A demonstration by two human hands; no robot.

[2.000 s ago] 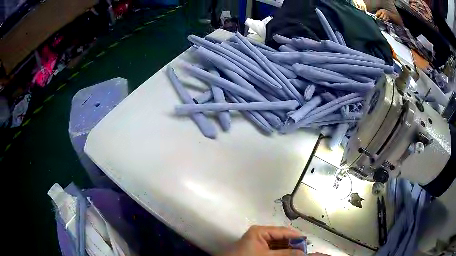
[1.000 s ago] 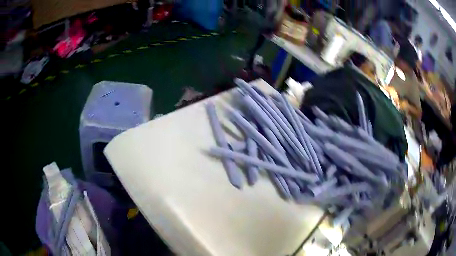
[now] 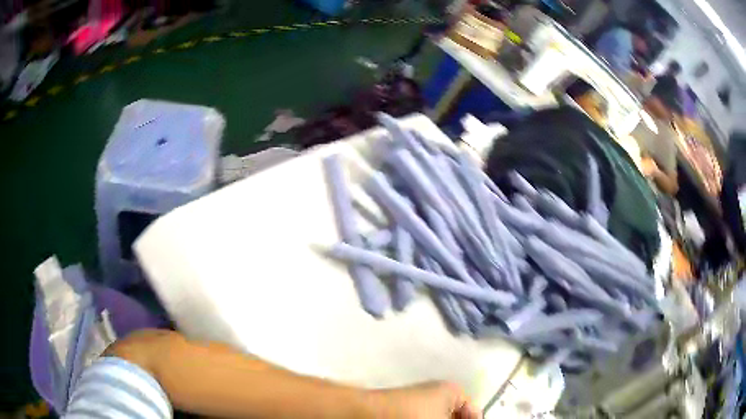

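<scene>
My left hand (image 3: 446, 403) is at the bottom edge, partly cut off and blurred, at the front of the white sewing table (image 3: 245, 270). The forearm reaches in from the lower left, in a striped sleeve. Whether the fingers hold anything is hidden. My right hand is not in view. A heap of blue-grey fabric tubes (image 3: 442, 213) lies on the table beyond the hand. The sewing machine (image 3: 630, 368) is blurred at the lower right, with a bright lamp spot on its bed (image 3: 532, 389).
A pale plastic stool (image 3: 159, 151) stands left of the table. A purple container (image 3: 123, 307) with white and blue-grey material is at lower left. Dark green cloth (image 3: 572, 159) lies behind the heap. People (image 3: 667, 139) sit at tables at upper right.
The view has swung, putting the machine lower and at the right. My left forearm now crosses the lower left; the hand was at the bottom edge two seconds ago with a small blue-grey piece.
</scene>
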